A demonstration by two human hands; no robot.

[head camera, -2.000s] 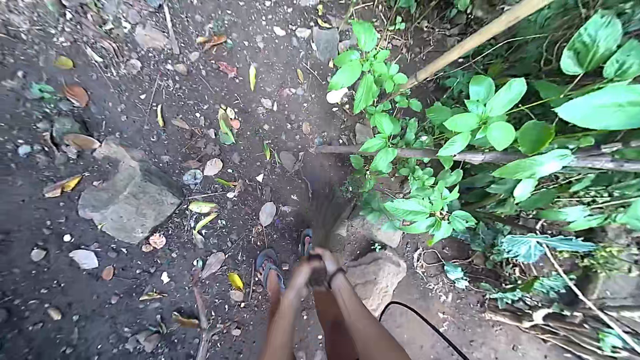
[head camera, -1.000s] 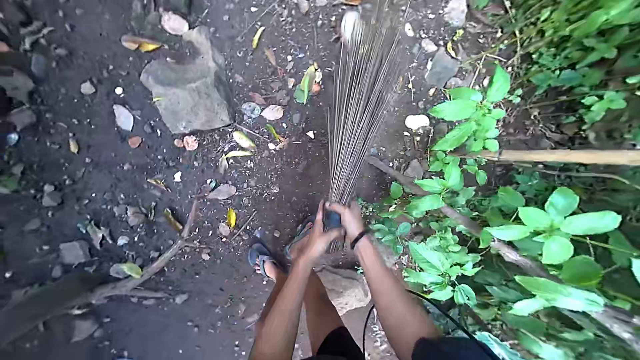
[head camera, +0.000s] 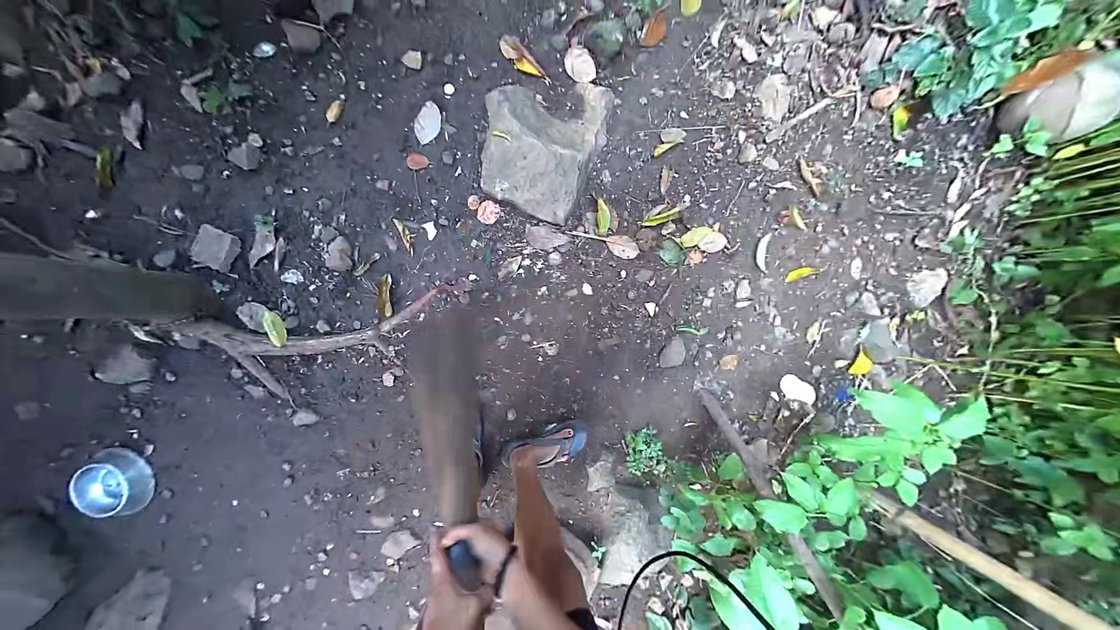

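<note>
A stick broom (head camera: 448, 402), its bristles blurred, points away from me over the dirt, left of my sandalled foot (head camera: 551, 444). Its dark bound end is gripped by both hands at the bottom centre. My left hand (head camera: 451, 586) wraps the handle from the left. On the right side, my right hand (head camera: 486, 551), with a dark band at the wrist, closes round the same handle. Dry and yellow leaves (head camera: 696, 236) lie scattered on the ground beyond the broom.
A large grey stone (head camera: 542, 157) sits ahead. A branch (head camera: 306, 343) and a log (head camera: 96, 289) lie at left, with a clear plastic cup (head camera: 112, 483) below. Green plants (head camera: 805, 499), a bamboo pole (head camera: 989, 551) and a black cable (head camera: 700, 564) are at right.
The broom has swung to the left, from up and right of my feet to their left side. Both hands still grip its handle. The view has turned and shifted left.
</note>
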